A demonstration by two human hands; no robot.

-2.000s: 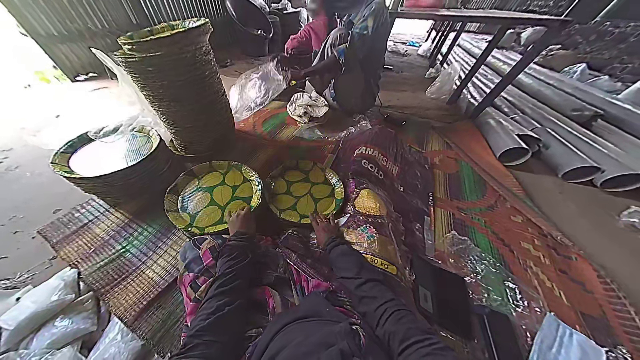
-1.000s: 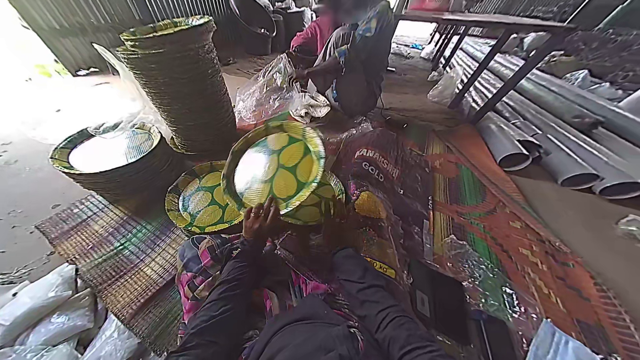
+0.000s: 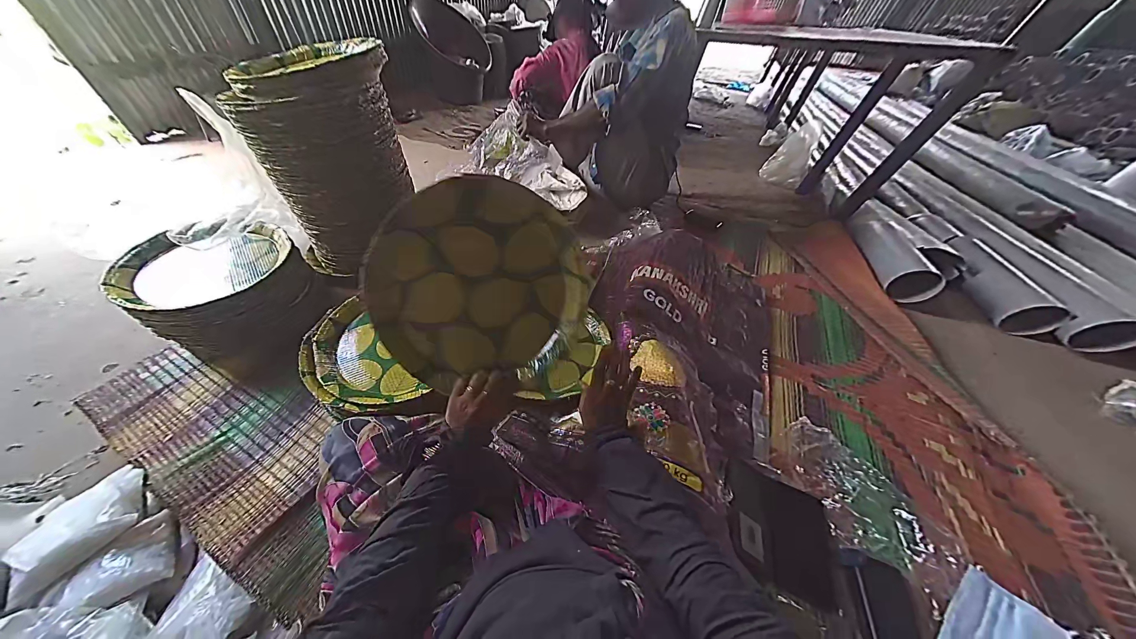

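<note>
A round green-and-yellow patterned plate [image 3: 475, 275] stands tilted up in front of me, its lower edge gripped by my left hand [image 3: 479, 404]. It partly covers two similar round plates lying low on the mat, one at the left [image 3: 364, 364] and one at the right [image 3: 572, 368]. My right hand [image 3: 611, 386] rests with fingers spread at the near right edge of the right plate, holding nothing that I can see. Behind, to the left, are a tall stack of such plates [image 3: 315, 151] and a lower stack [image 3: 209, 275], with clear plastic film between them.
A printed plastic sack [image 3: 683, 311] lies right of the plates on a woven mat [image 3: 958, 426]. White packets [image 3: 98, 550] lie at lower left. A black box [image 3: 781, 532] sits near my right arm. People [image 3: 630, 106] crouch ahead; metal pipes [image 3: 1003, 275] and a table [image 3: 852, 37] are at right.
Two seconds ago both hands were at the two plates lying low. One second ago a plate was raised, its shiny face showing; now it stands more upright, showing a darker, shaded face.
</note>
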